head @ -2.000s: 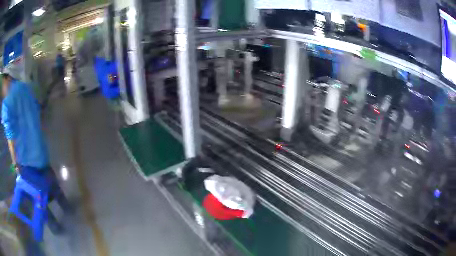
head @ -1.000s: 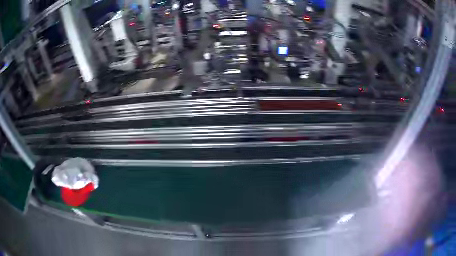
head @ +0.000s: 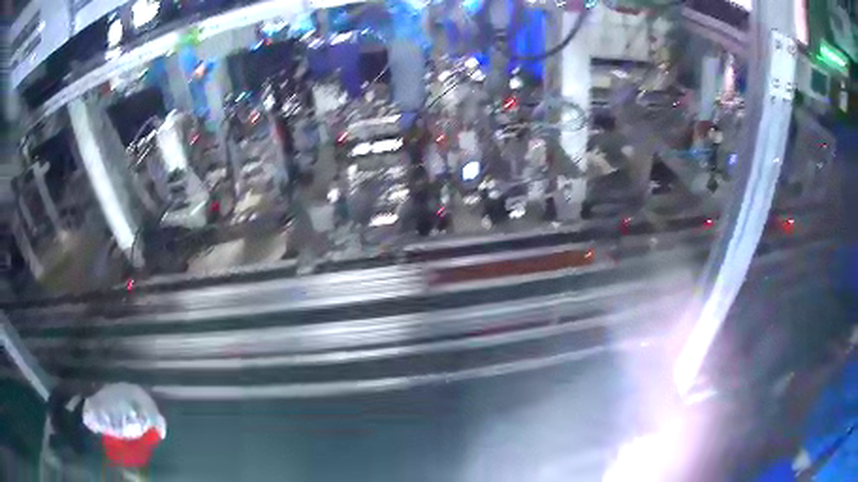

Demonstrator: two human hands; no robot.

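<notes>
No hand of mine can be made out. A white and red bundle, possibly a cap (head: pixel 125 424), lies at the lower left, its white part above and its red part below. It rests by a dark item (head: pixel 66 425) on the green bench surface (head: pixel 282 428). The surface is cut off by the bottom edge. A strong white-pink glare at the lower right hides part of the bench.
Long metal rails (head: pixel 282 290) run across behind the bench, with a reddish-brown strip (head: pixel 513 266) among them. A pale post (head: pixel 748 207) rises at the right. Blurred machines stand behind. Blue material (head: pixel 833 424) shows at the right edge.
The view has swung right from the aisle, then tilted up. The person in blue and the stool have left the picture. The white and red bundle now sits lower left.
</notes>
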